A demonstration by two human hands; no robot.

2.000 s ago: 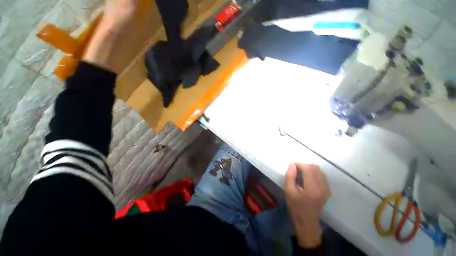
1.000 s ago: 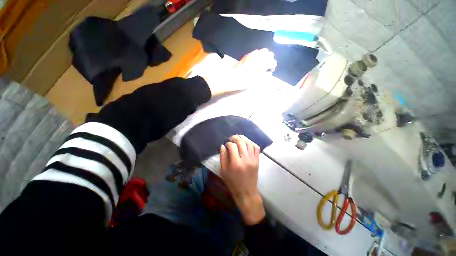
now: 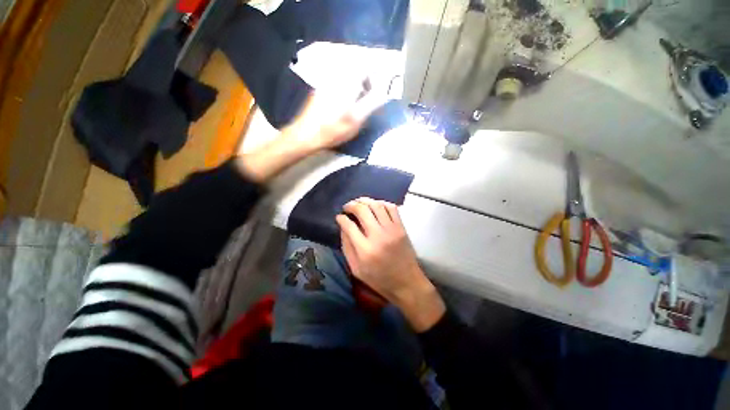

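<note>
A curved black cut piece (image 3: 344, 192) lies on the white machine bed at its front edge. My right hand (image 3: 380, 244) holds its lower right part with curled fingers. My left hand (image 3: 332, 124), blurred and washed out by the lamp, is on a second black piece (image 3: 376, 132) just left of the needle area. Its fingertips are hard to make out, so its grip cannot be told. The presser foot and needle area (image 3: 424, 120) glows under the lamp at the end of the off-white sewing machine head (image 3: 456, 56).
Scissors (image 3: 575, 220) with yellow and red handles lie right of the needle. A small parts box (image 3: 678, 308) stands far right. Black angled pieces (image 3: 132, 120) lie on orange-taped cardboard (image 3: 48, 144) at left. More black pieces (image 3: 260, 60) lie behind my left hand.
My left hand has come back from behind the bed toward the needle, with a second black piece now at it. My right hand stays on the curved piece. The view has shifted.
</note>
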